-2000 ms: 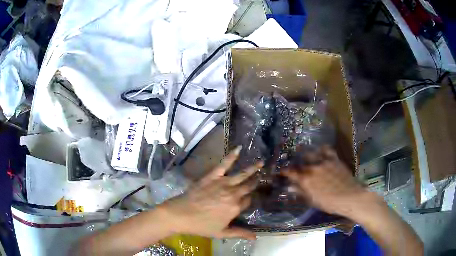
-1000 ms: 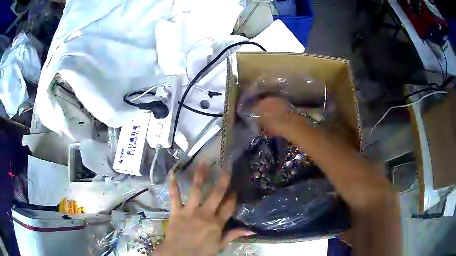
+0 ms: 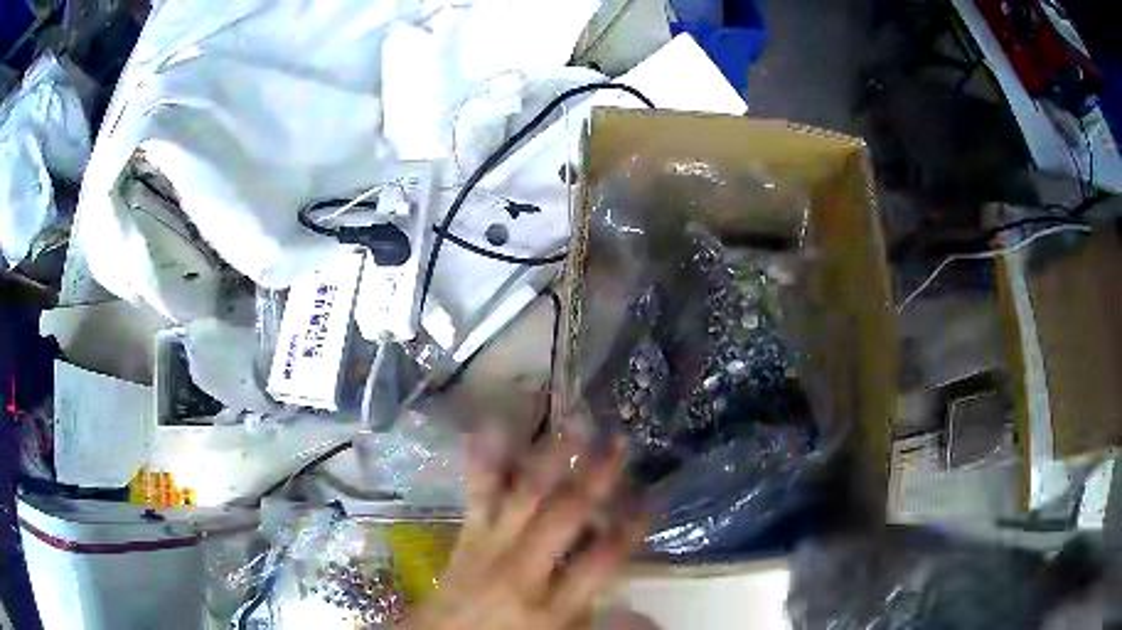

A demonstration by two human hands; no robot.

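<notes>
A brown cardboard carton (image 3: 861, 320) stands open in front of me. Clear and dark crinkly plastic (image 3: 726, 498) lines it. Small shiny snap parts (image 3: 738, 351) lie in heaps inside the plastic. My left hand (image 3: 541, 529) is blurred at the carton's near left corner, fingers spread, with nothing seen in it. My right hand is out of the picture. A blurred, dark see-through plastic bag (image 3: 923, 585) shows at the bottom right, cut off by the edge.
Left of the carton are a white power strip (image 3: 396, 277) with black cables and a small white box (image 3: 316, 338). More snap parts in clear plastic (image 3: 338, 578) lie beside the white machine (image 3: 111, 560). Another brown carton (image 3: 1070, 338) is at right.
My right hand has left the carton and the picture. The dark see-through bag has appeared at the bottom right. My left hand has shifted right toward the carton's near corner.
</notes>
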